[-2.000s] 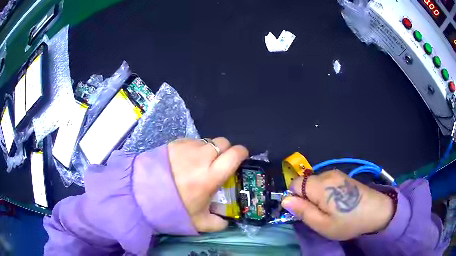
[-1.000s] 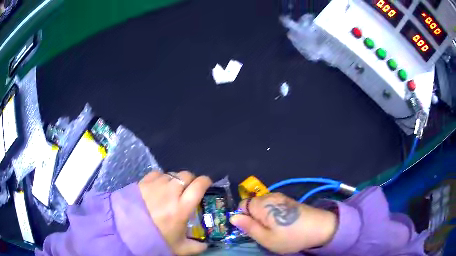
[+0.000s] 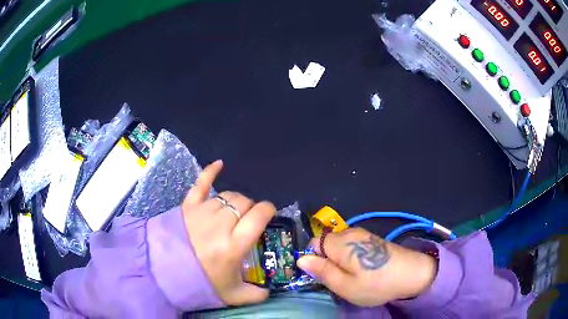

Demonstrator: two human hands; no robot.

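Note:
My left hand (image 3: 227, 240), with a ring, grips a power bank unit near the bottom centre, its index finger raised off it. The unit's green circuit board (image 3: 280, 254) shows in a black shell, with yellow tape beside it; my hand hides the rest. My right hand (image 3: 367, 265), tattooed, pinches a USB test plug (image 3: 304, 254) at the board's right edge; my fingers cover most of it, so I cannot tell how far in it sits. A bright blue test lead (image 3: 389, 217) loops behind my right hand. A yellow tag (image 3: 327, 219) stands beside the lead.
Several units with white cells (image 3: 112, 184) lie at left on bubble wrap (image 3: 163, 174). A white tester (image 3: 479, 68) with red readouts stands upper right, a clear plastic bag (image 3: 402, 42) beside it. White paper scraps (image 3: 306, 75) lie on the black mat (image 3: 249, 124).
The view has shifted, showing more of the tester than at first. My left index finger has lifted off the unit. A lower tester readout has changed from 0.00 to 0.01.

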